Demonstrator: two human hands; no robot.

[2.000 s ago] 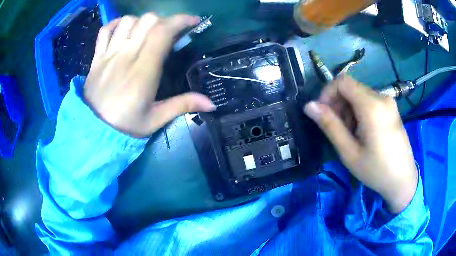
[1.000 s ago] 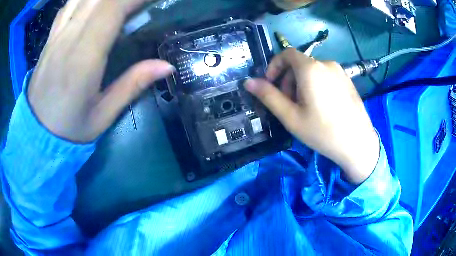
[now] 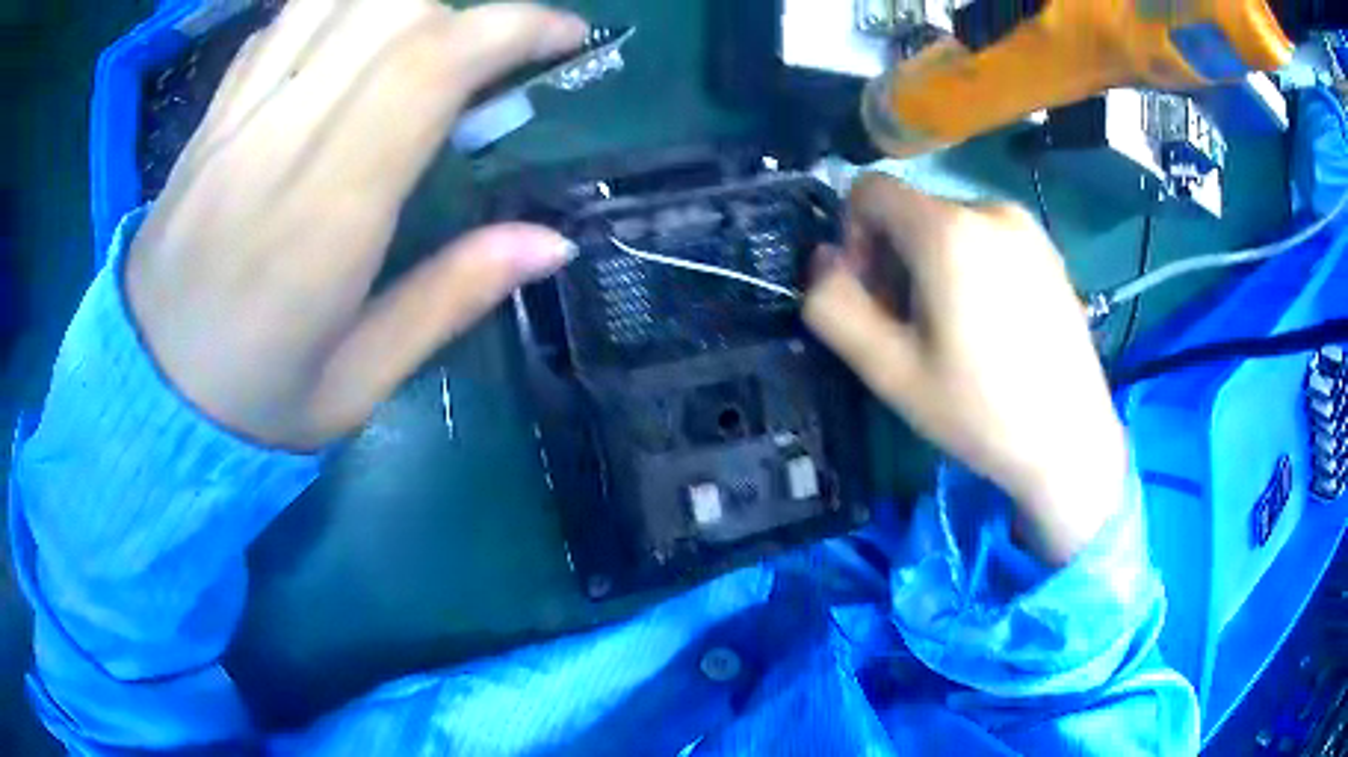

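The black housing [image 3: 724,385] lies in the dark fixture [image 3: 597,577] in front of me, slightly blurred. A thin pale wire [image 3: 695,266] curves over its upper section. Two small white pads [image 3: 705,503] sit in its lower section. My left hand [image 3: 318,222] is at the housing's upper left, its thumb over the left edge. Its fingers hold a small grey-silver module [image 3: 584,67] with a whitish end. My right hand [image 3: 961,318] is at the housing's upper right corner with fingertips bent together. I cannot tell whether they grip anything.
An orange electric screwdriver [image 3: 1064,67] is beyond my right hand. White-and-black boxes [image 3: 1109,133] stand at the upper right. A blue parts bin [image 3: 116,133] is at the upper left. A large blue tray [image 3: 1212,488] is at the right. A pale hose [image 3: 1242,259] crosses above a black cable [image 3: 1227,351].
The bright reflection over the upper section is gone, and the wire shows plainly. My right hand has moved to the upper right corner. The camera view has shifted, bringing the orange screwdriver back in.
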